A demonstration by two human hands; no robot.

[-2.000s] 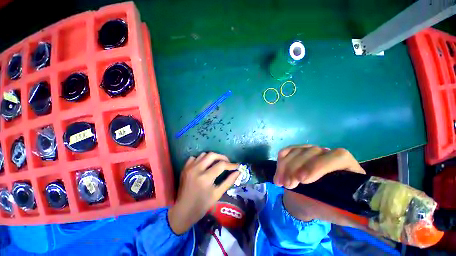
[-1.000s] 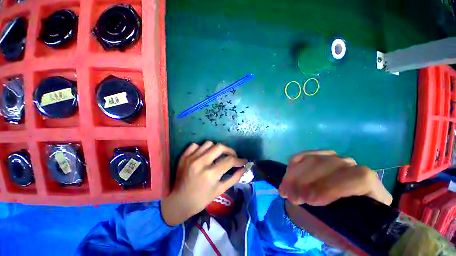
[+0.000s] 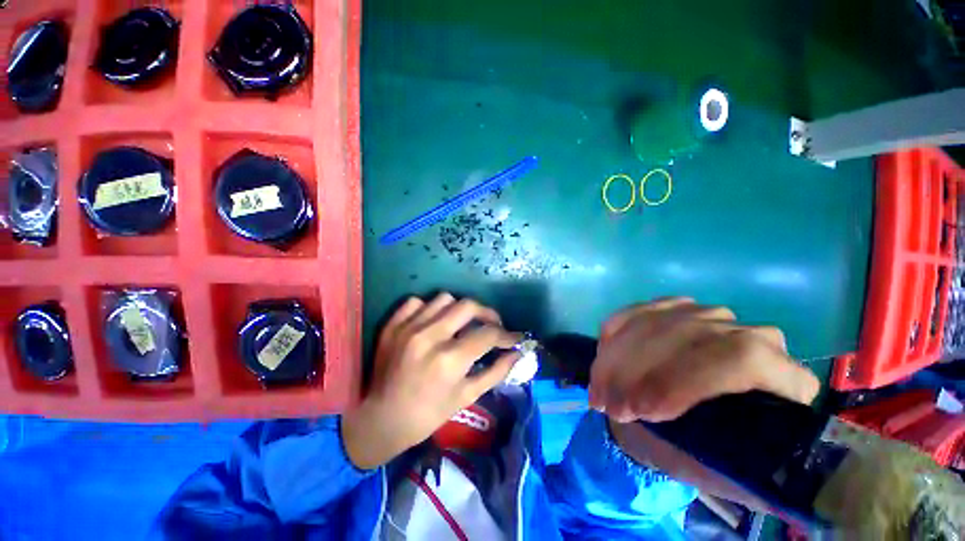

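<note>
My left hand (image 3: pixel 429 375) holds a small black and silvery lens assembly (image 3: pixel 522 362) in its fingertips near the bench's near edge; most of the piece is hidden by the fingers. My right hand (image 3: pixel 693 365) is wrapped around the thick black electric screwdriver (image 3: pixel 741 439), which lies slanted with its taped end cut off at the lower right. Its dark front end points at the piece; whether the tip touches it cannot be told. Tiny black screws (image 3: pixel 471 238) lie scattered on the green mat beside a thin blue stick (image 3: pixel 460 201).
A red-orange compartment tray (image 3: pixel 344 127) with round black pieces, some labelled, stands at left. Two yellow rings (image 3: pixel 619 193) lie near a translucent green bottle with a white top (image 3: pixel 713 110). A grey post (image 3: pixel 884 125) and more red trays (image 3: pixel 899 269) are at right.
The view has shifted, bringing the left tray closer and cutting off the screwdriver's taped end. Both hands keep their grips; the screwdriver still points at the piece.
</note>
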